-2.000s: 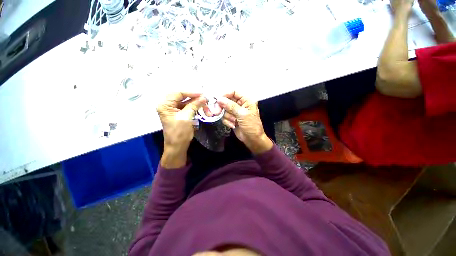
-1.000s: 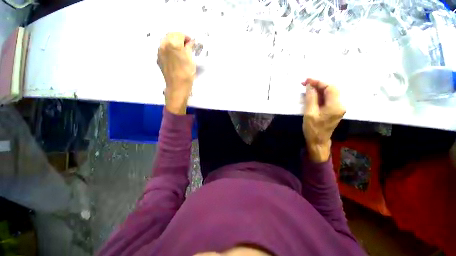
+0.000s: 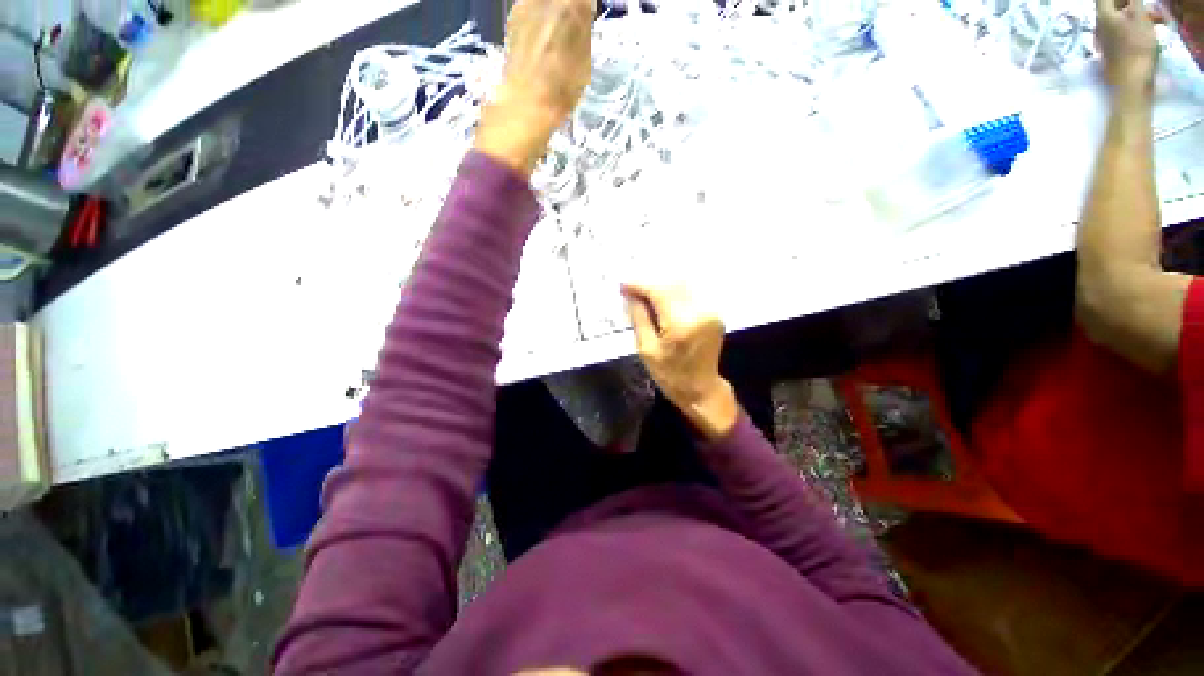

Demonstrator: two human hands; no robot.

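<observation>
White cables (image 3: 614, 112) lie in a tangled pile along the far side of the white bench (image 3: 198, 317). My left hand (image 3: 548, 60) is stretched forward over the pile at the top edge of the picture; its fingertips are cut off, so its hold cannot be seen. My right hand (image 3: 680, 346) is over the bench's near edge with fingers curled. Whether something thin is between its fingertips cannot be told. A coiled cable (image 3: 384, 82) lies at the pile's left end.
A clear container with a blue cap (image 3: 937, 178) lies at the right. Another person's arm (image 3: 1122, 211) reaches over the bench. A blue bin (image 3: 301, 482) and an orange-red stool (image 3: 924, 442) are below. A black strip (image 3: 297, 112) runs behind.
The white coil between my hands two seconds ago is gone from them. My hands have parted; the left has reached forward to the pile and the right stays near the bench edge. The view has shifted.
</observation>
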